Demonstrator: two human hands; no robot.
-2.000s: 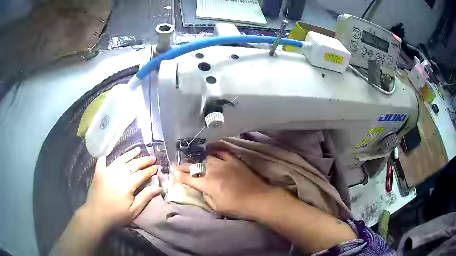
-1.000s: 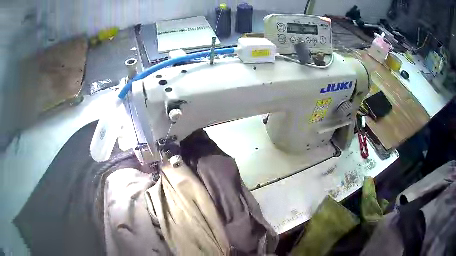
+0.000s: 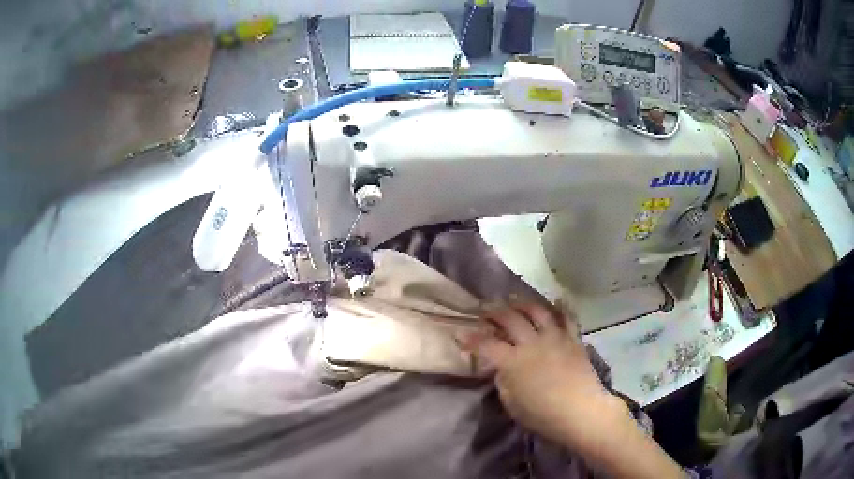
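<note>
The mauve-grey cloth [image 3: 206, 384] lies spread in front of and left of the needle. A beige piece [image 3: 403, 337] lies folded on it, right of the presser foot [image 3: 319, 304]. My right hand [image 3: 534, 360] is on the beige piece and darker cloth, its fingertips gripping the beige fabric. A dark brown panel [image 3: 112, 290] lies flat at the left. The sewing machine head [image 3: 440, 154] stands over the cloth, with its tension dial [image 3: 368, 195] on the front. My left hand is not in view.
The white lamp unit [image 3: 225, 224] is left of the needle. The control panel [image 3: 623, 70] is at the top right. Red-handled snips [image 3: 716, 297] lie right of the machine. A notebook [image 3: 404, 42] and thread cones [image 3: 517, 26] are behind it. Green cloth [image 3: 714, 398] hangs at the lower right.
Both hands were on the cloth two seconds ago and out of view one second ago; now only my right hand shows. The mauve-grey cloth has spread left, and the beige piece now lies rightward.
</note>
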